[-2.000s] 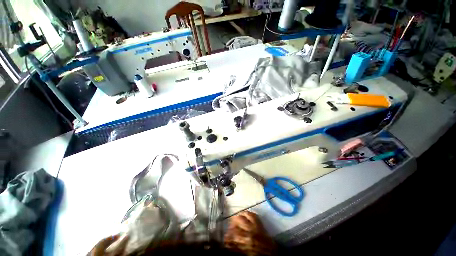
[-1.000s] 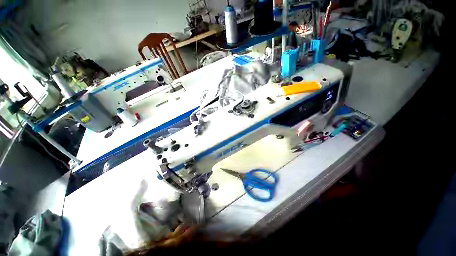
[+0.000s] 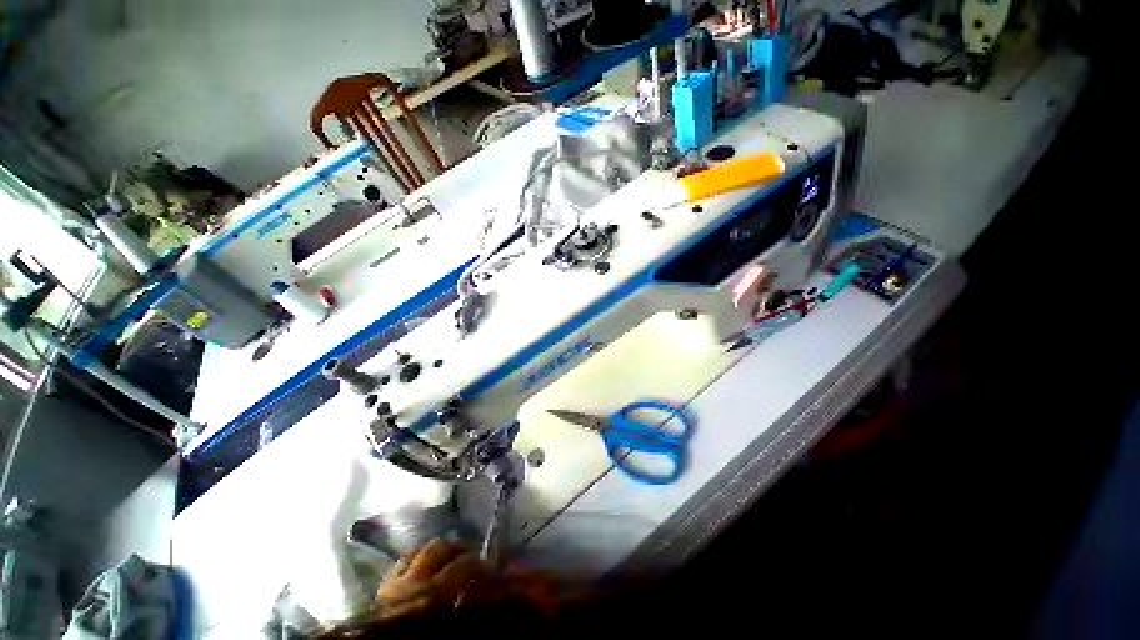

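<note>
Light grey cloth (image 3: 406, 531) lies bunched under and left of the needle area (image 3: 481, 465) of a white sewing machine (image 3: 563, 328) with a blue stripe. A hand, seemingly my left hand (image 3: 431, 575), is at the bottom edge on the near side of the cloth. It is blurred and cut off, and its grip is unclear. A dark brown blur right of it may be my right hand, but I cannot make it out. Blue-handled scissors (image 3: 644, 440) lie on the machine bed, right of the needle, blades pointing left.
An orange-yellow bar (image 3: 735, 176) and blue holders (image 3: 693, 110) are on the machine head. A tray (image 3: 894, 269) with small tools is at the table's right end. Grey cloth (image 3: 125, 600) is heaped at lower left. A second machine (image 3: 269, 231) and a wooden chair (image 3: 373, 123) stand behind.
The view has turned right and tilted, so the machine sits further left in it. Two hands showed at the cloth earlier; now only one is clear. The scissors remain on the bed.
</note>
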